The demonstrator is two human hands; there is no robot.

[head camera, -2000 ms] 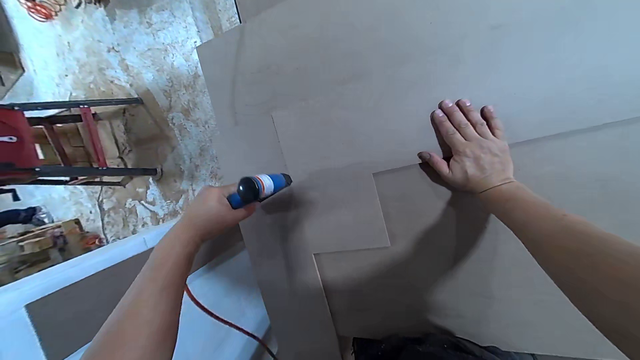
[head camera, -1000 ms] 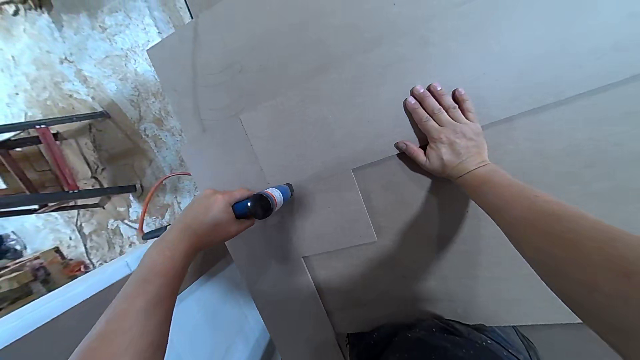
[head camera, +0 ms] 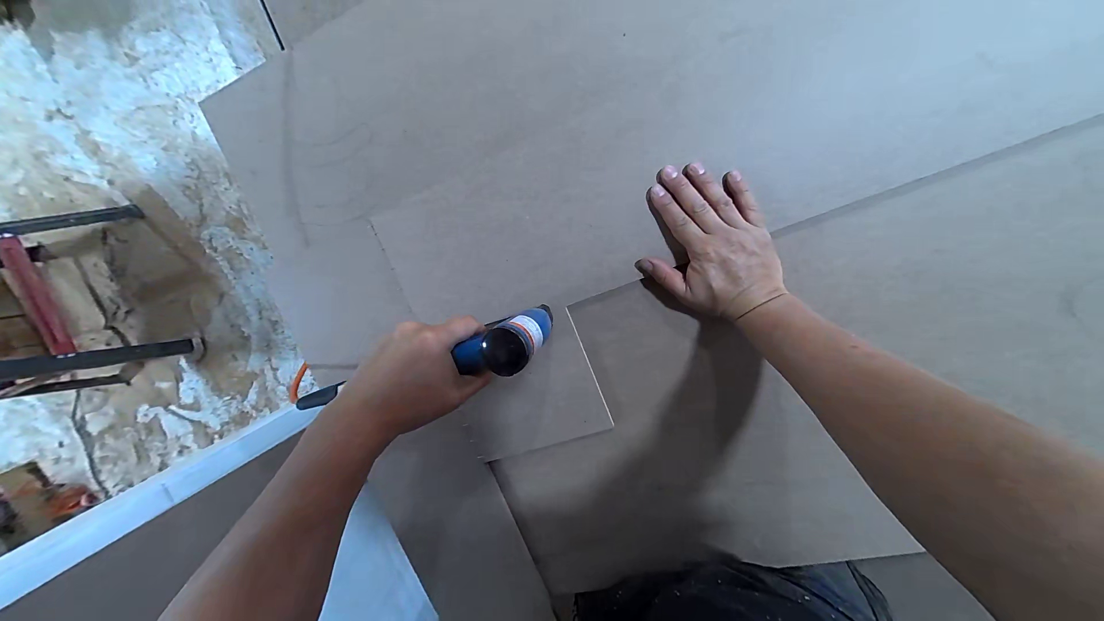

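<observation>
My left hand grips a blue and black pneumatic tool, seen from above, with a hose fitting behind the wrist. Its front end is over a small grey-brown panel piece, near that piece's pale right edge. What lies under the tool is hidden. Flat on a large panel rests my right hand, fingers spread, its palm across the seam with a lower panel. It holds nothing.
A white-edged board runs along the lower left. Beyond the panels' left edge, a red and black metal frame stands on a stained floor. An orange hose shows by my left forearm. Dark clothing is at the bottom.
My left hand has moved the tool rightward across the panel, closer to the step-shaped seam and my right hand. The right hand stays flat at the long seam. The view has shifted somewhat.
</observation>
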